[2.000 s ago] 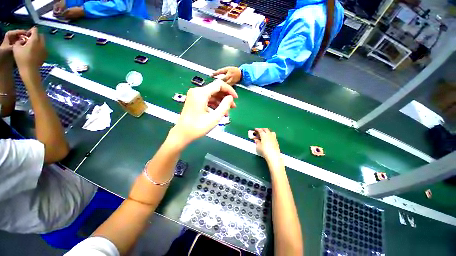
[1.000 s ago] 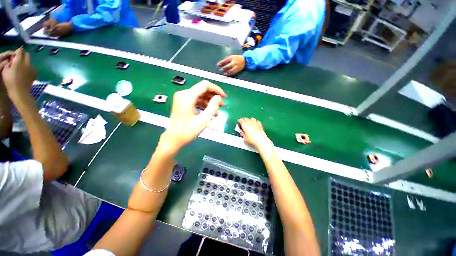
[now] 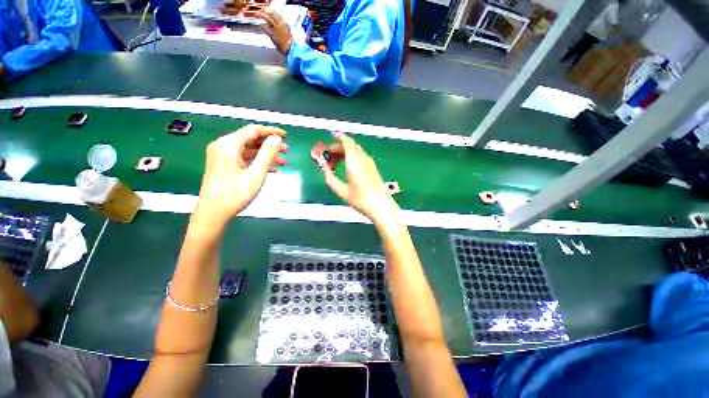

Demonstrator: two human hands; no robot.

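My left hand [image 3: 242, 171] is over the belt, fingers curled with thumb and fingertips close; whether it pinches something small cannot be seen. My right hand [image 3: 359, 180] faces it, holding a small device housing [image 3: 320, 154] with a dark round centre between thumb and fingers. The hands are apart. The near sheet of round black pieces [image 3: 330, 291] lies on the bench between my forearms, glare over its lower part. A dark housing [image 3: 232, 283] lies left of that sheet, beside my left forearm.
Copper-coloured housings [image 3: 148, 163] and dark housings [image 3: 179, 126] lie on the green belt. A bottle with open lid [image 3: 113, 196] and white tissue [image 3: 67, 242] are left. A second sheet [image 3: 509, 288] lies right. A slanted grey post [image 3: 536, 78] rises beyond. Other people sit around.
The view has turned right. My right hand has lifted from the belt's near edge towards my left hand, with the housing now visible in it. The person opposite has raised a hand off the bench.
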